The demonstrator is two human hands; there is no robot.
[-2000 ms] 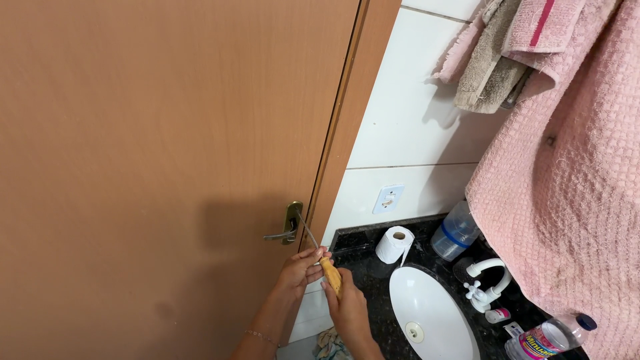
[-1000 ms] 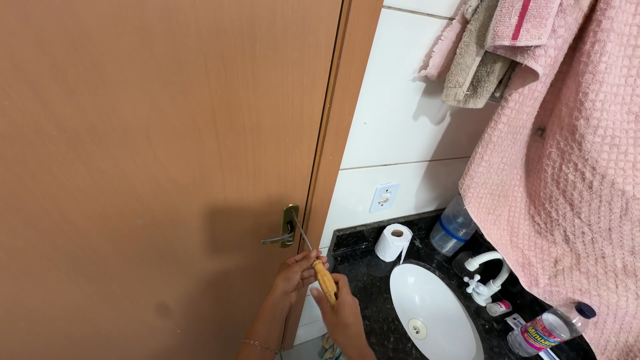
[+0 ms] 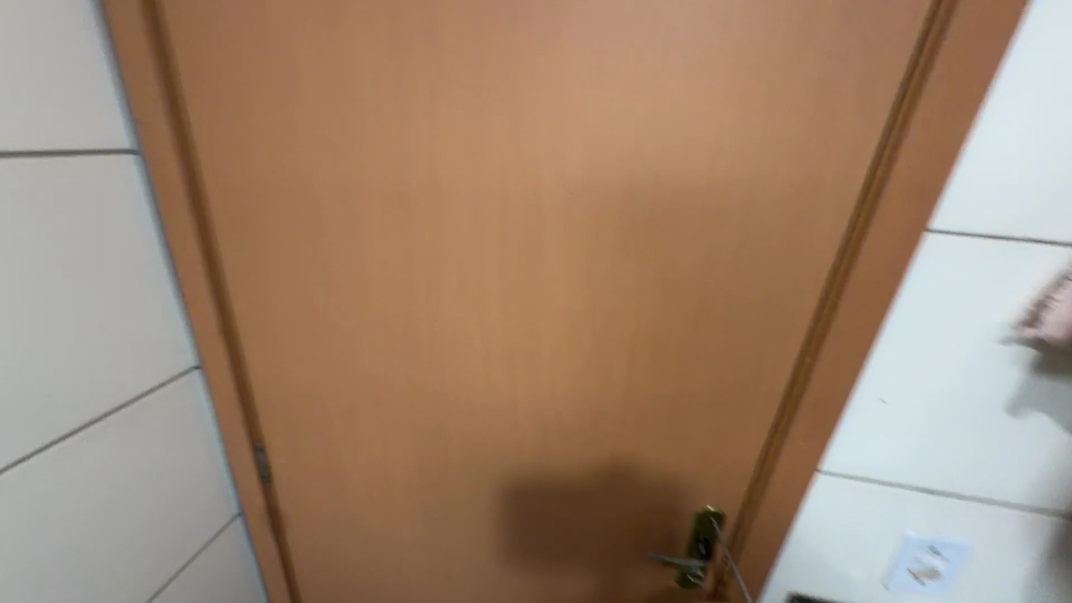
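Observation:
A brown wooden door [image 3: 536, 276] fills most of the view, shut in its frame. Low on its right side is a brass-coloured handle plate [image 3: 706, 536] with a metal lever [image 3: 670, 559] pointing left. The thin metal shaft of a screwdriver [image 3: 733, 565] reaches from the upper part of the plate down past the bottom edge. Its handle is out of sight. Neither my left hand nor my right hand shows, so their hold is hidden.
White tiled walls stand to the left [image 3: 84, 276] and right [image 3: 946, 368] of the door. A wall socket [image 3: 928, 565] is at the lower right, and part of a pink towel [image 3: 1051, 314] hangs at the right edge. A hinge [image 3: 263, 462] shows on the left.
The view has swung up and left, so both hands, the screwdriver's yellow handle and the sink have dropped out of sight. The shaft still meets the handle plate.

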